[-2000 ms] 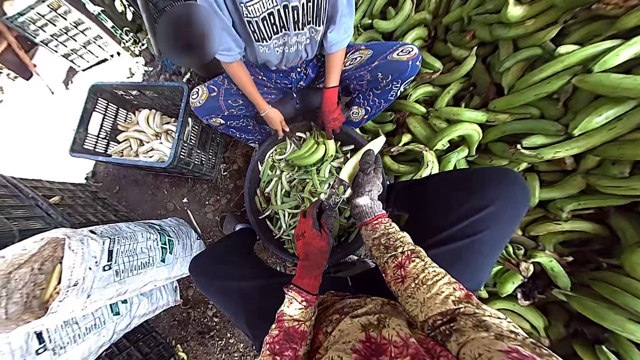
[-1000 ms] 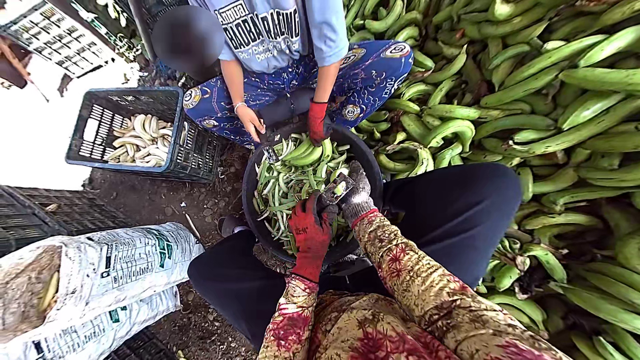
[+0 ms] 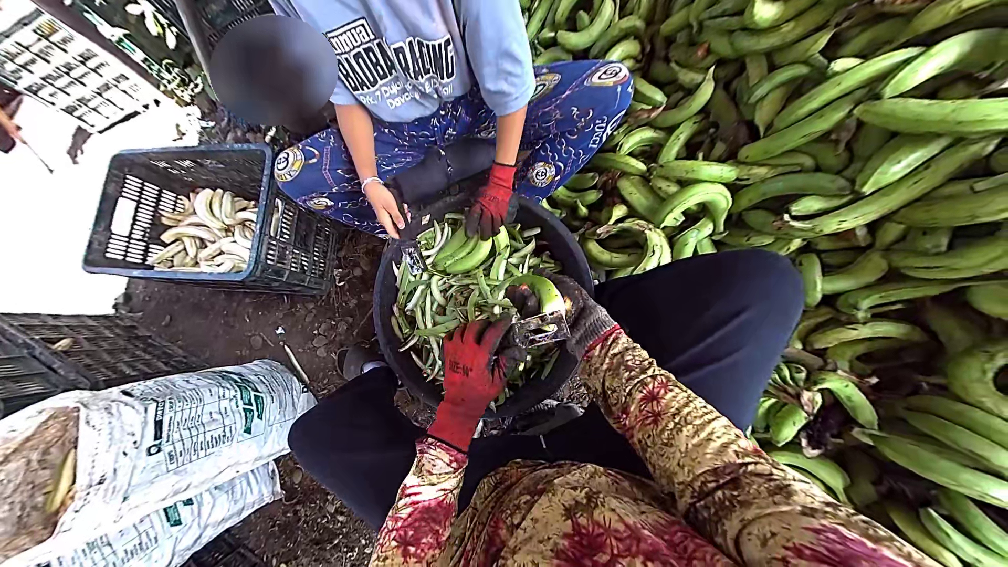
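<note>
My left hand [image 3: 475,366], in a red glove with dark fingertips, is closed on one end of a metal peeler [image 3: 542,327]. The peeler lies against a green banana [image 3: 545,290] with a pale cut end. My right hand [image 3: 584,313], in a dark grey knit glove, grips this banana from the right. Both hands are over the near right part of a black tub [image 3: 579,264], full of green peel strips [image 3: 429,303]. Several unpeeled green bananas [image 3: 466,253] lie on the peels at the far side. The fingers of my right hand are partly hidden.
A co-worker sits opposite; their red-gloved hand [image 3: 494,206] touches the green bananas, and their bare hand [image 3: 386,206] holds another peeler [image 3: 412,258]. A dark plastic crate [image 3: 264,209] of peeled bananas stands left, white sacks [image 3: 213,425] nearer. Green bananas [image 3: 850,189] are heaped right.
Two seconds ago a long, pale banana pointed away from my right hand; now a curved green one shows there. My hands stay close together over the tub.
</note>
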